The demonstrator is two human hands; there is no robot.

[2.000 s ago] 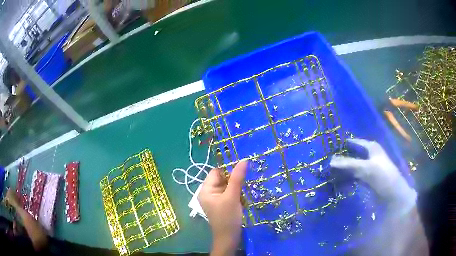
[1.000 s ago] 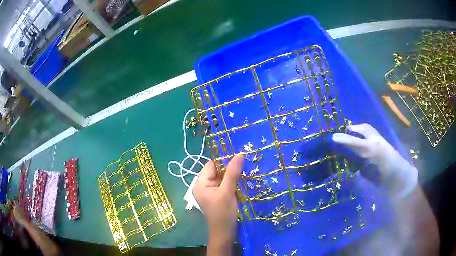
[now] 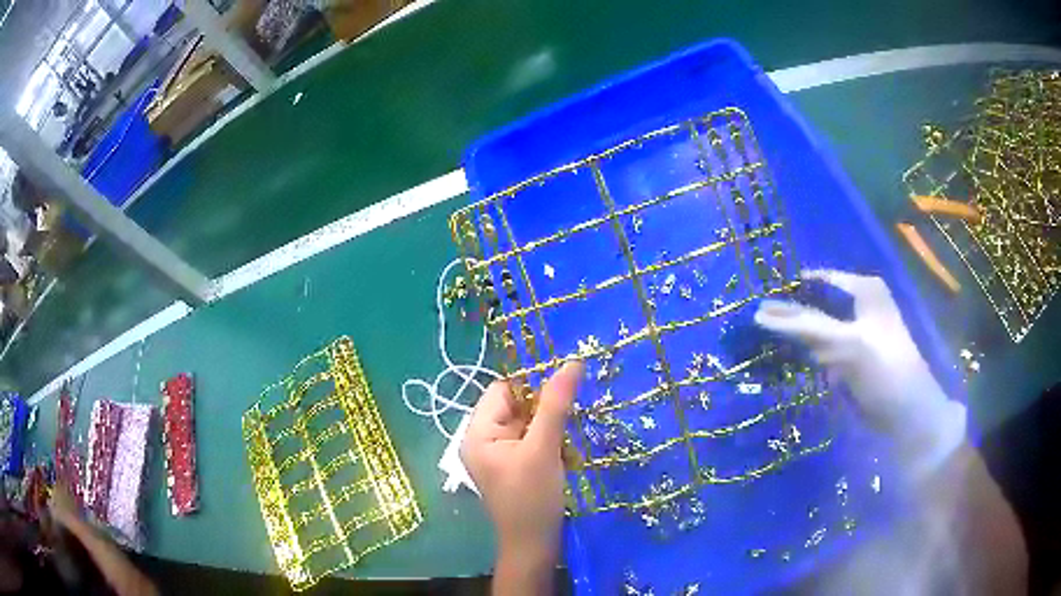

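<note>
A gold sprue frame (image 3: 635,270) is held tilted over the blue bin (image 3: 518,134). Small gold parts line its left and right side bars. My bare left hand (image 3: 524,437) grips its left side bar between thumb and fingers. My gloved right hand (image 3: 855,338) is at its right side bar, thumb and fingers around the bar; the blue palm side is partly hidden. Loose small plated parts (image 3: 675,512) lie scattered in the bin under the frame.
A full gold frame (image 3: 329,466) lies on the green bench at left. A white cord (image 3: 436,396) loops beside the bin. Red strips (image 3: 179,442) and another person's arm (image 3: 105,547) are far left. Orange-handled cutters (image 3: 928,256) and a heap of gold frames (image 3: 1012,175) are at right.
My right hand has moved up slightly along the right side bar from two seconds ago. The left hand keeps its grip. The view has shifted a little.
</note>
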